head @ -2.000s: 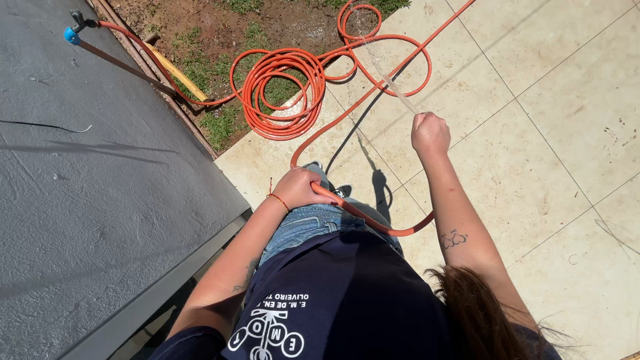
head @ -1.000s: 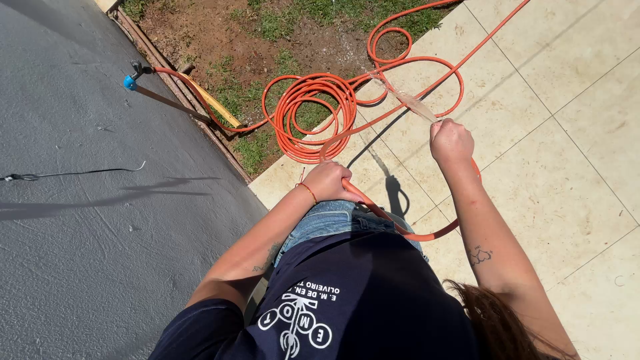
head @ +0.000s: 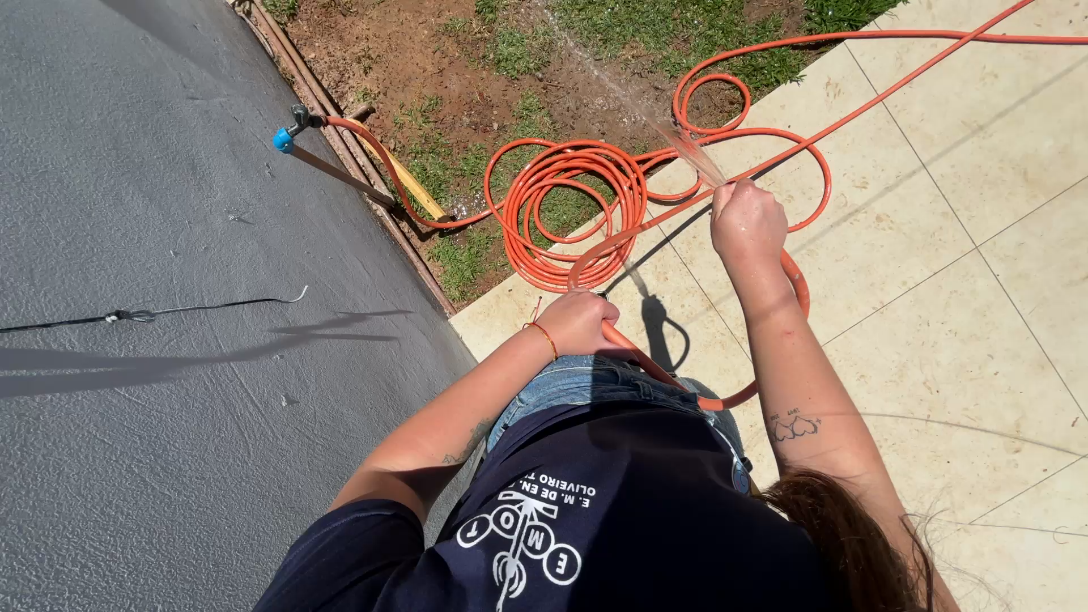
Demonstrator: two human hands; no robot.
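An orange garden hose (head: 650, 365) runs through both hands in the head view. My left hand (head: 580, 323), near the waist of my denim shorts, is closed around it. My right hand (head: 748, 223) grips the hose end farther forward, over the tiles; the fingers hide the opening. A stream of water (head: 699, 161) fans out from that fist toward the soil and grass at the upper left. Between the hands the hose bends in a loop past my right forearm. Beyond my left hand lies a coil of the same orange hose (head: 510, 212), partly on grass and partly on tile.
A tap with a blue fitting (head: 285, 140) stands by the grey wall (head: 170, 255), with the hose attached. A yellow bar (head: 408, 183) lies on the soil beside it. More hose crosses the pale tiles (head: 952, 280). A dark cord (head: 212, 306) hangs at the wall.
The water leaving my right hand has spread from a thin stream into a wider fan. Both hands keep their grip on the hose. The view has shifted somewhat.
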